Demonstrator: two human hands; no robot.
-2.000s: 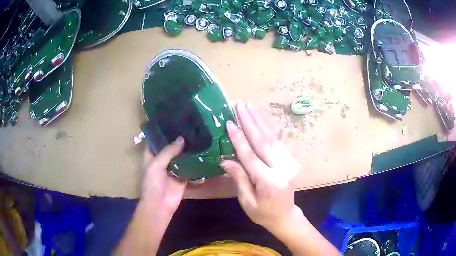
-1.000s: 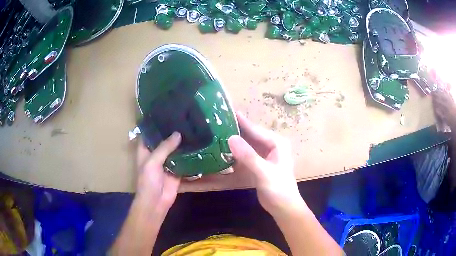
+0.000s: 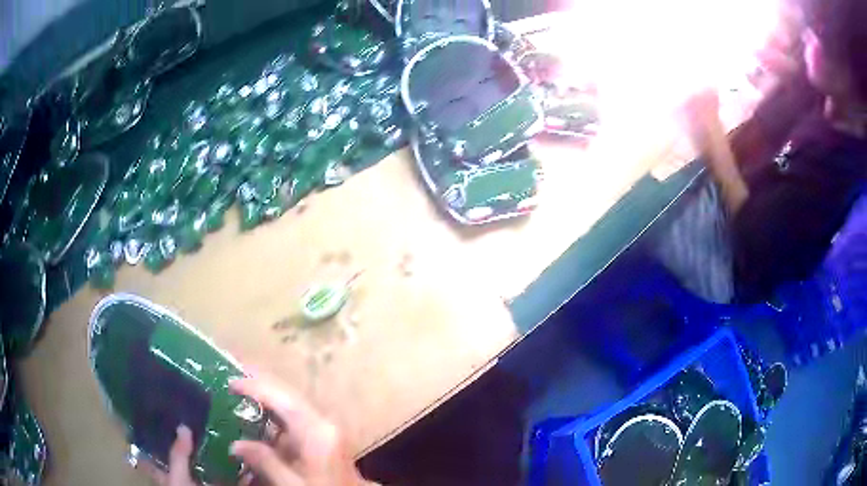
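Note:
A glossy green oval body shell (image 3: 171, 356) with a silver rim and a dark middle lies at the lower left, tilted over the tan board. My left hand (image 3: 180, 457) is cut off by the bottom edge; its thumb rests on the shell's dark middle. My right hand (image 3: 299, 441) is at the shell's right side, fingertips on its edge by a round silver spot. A small pale-green oval piece (image 3: 323, 300) lies on the board with crumbs around it. The shell's underside is hidden.
A large heap of small green parts (image 3: 247, 142) lies beyond the board (image 3: 428, 304). More shells (image 3: 471, 104) are stacked at the upper middle. A blue crate (image 3: 570, 446) with shells stands below the table at right. A person in dark clothing (image 3: 799, 180) sits at the right.
The view has swung to the right, so the shell and hands now show at the lower left. The crate and the person have come into view. Both hands still hold the shell.

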